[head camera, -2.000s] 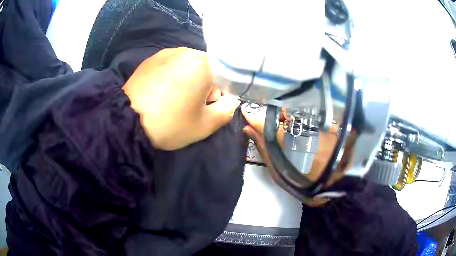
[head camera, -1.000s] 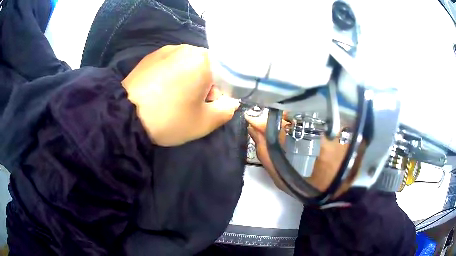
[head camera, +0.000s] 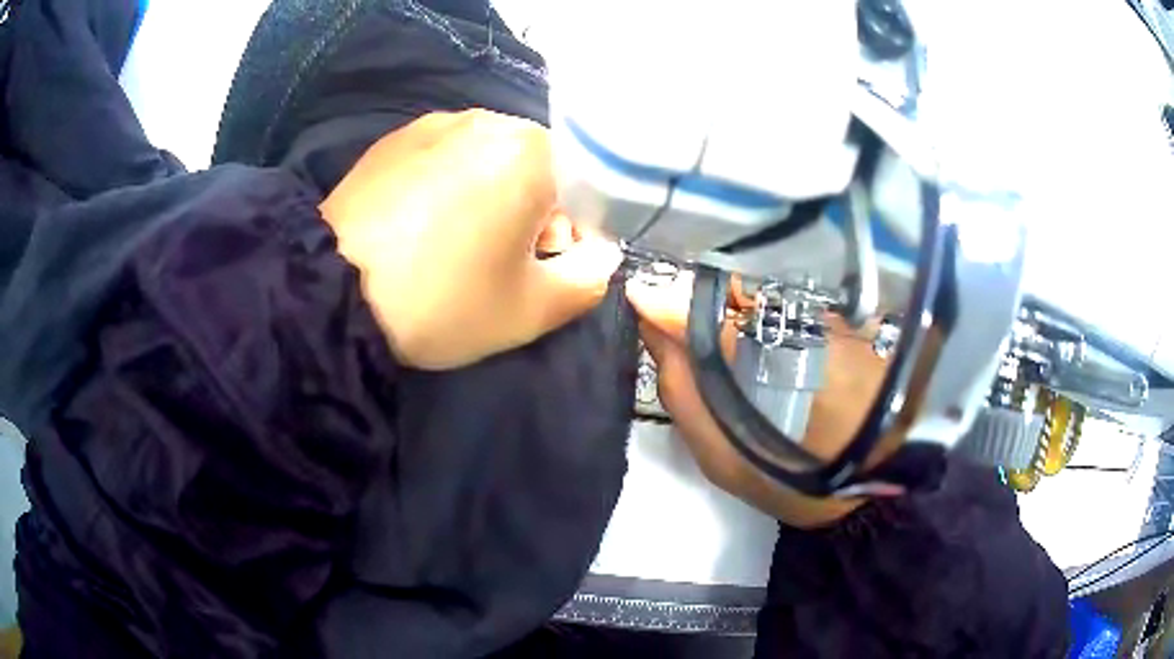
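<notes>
The dark garment piece (head camera: 515, 476) lies left of the machine head and hangs toward the table's front edge. The white sewing machine head (head camera: 708, 103) covers the middle of the view. My left hand (head camera: 451, 245) presses on the cloth, its thumb and fingertips pinching the cloth edge beside the needle area. My right hand (head camera: 734, 438) is partly hidden behind the machine's metal guard; its fingertips meet the cloth edge near my left fingertips. The presser foot and needle are mostly hidden.
The white table (head camera: 682, 515) has a measuring tape (head camera: 663, 614) along its front edge. A ribbed knob with a yellow ring (head camera: 1058, 442) is on the machine's right. Something blue (head camera: 1094, 631) shows at the lower right.
The machine head shifts slightly in view. Both hands stay at the cloth edge in nearly the same pose.
</notes>
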